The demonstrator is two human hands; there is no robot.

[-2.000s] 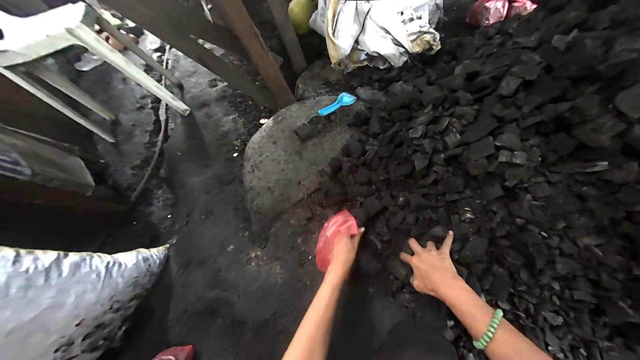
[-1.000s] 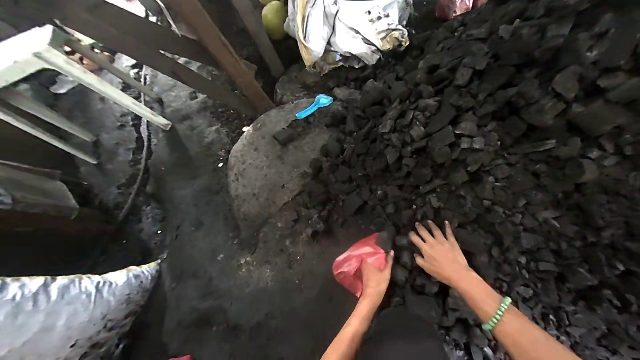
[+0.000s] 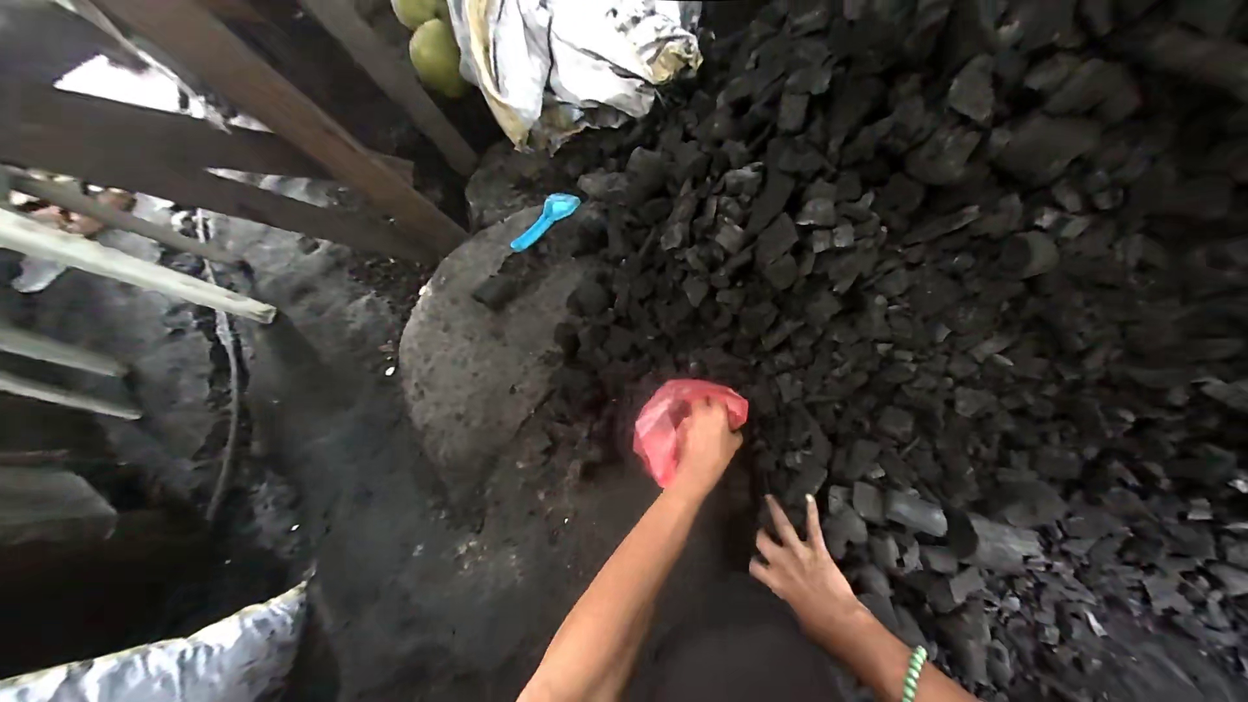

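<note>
My left hand [image 3: 710,444] grips a thin red plastic bag [image 3: 663,429] at the near-left edge of a heap of black charcoal pieces [image 3: 877,292]. What the bag holds inside cannot be seen. My right hand [image 3: 804,570], with a green beaded bracelet [image 3: 915,673] at the wrist, has its fingers spread at the lower edge of the heap. Nothing shows in it. A blue plastic scoop [image 3: 546,222] lies on a rounded grey stone slab [image 3: 478,361], farther up and left of both hands.
A crumpled white sack [image 3: 595,58] lies at the top beside green round fruits [image 3: 436,57]. Wooden boards [image 3: 292,117] stand at upper left, with pale wooden bars [image 3: 136,263] below them. Another white sack [image 3: 214,653] is at lower left. A cable [image 3: 232,390] runs along the dark ground.
My left hand and the red bag have moved away from me along the heap's edge, while the right hand has come back nearer to me. The scoop still lies on the slab.
</note>
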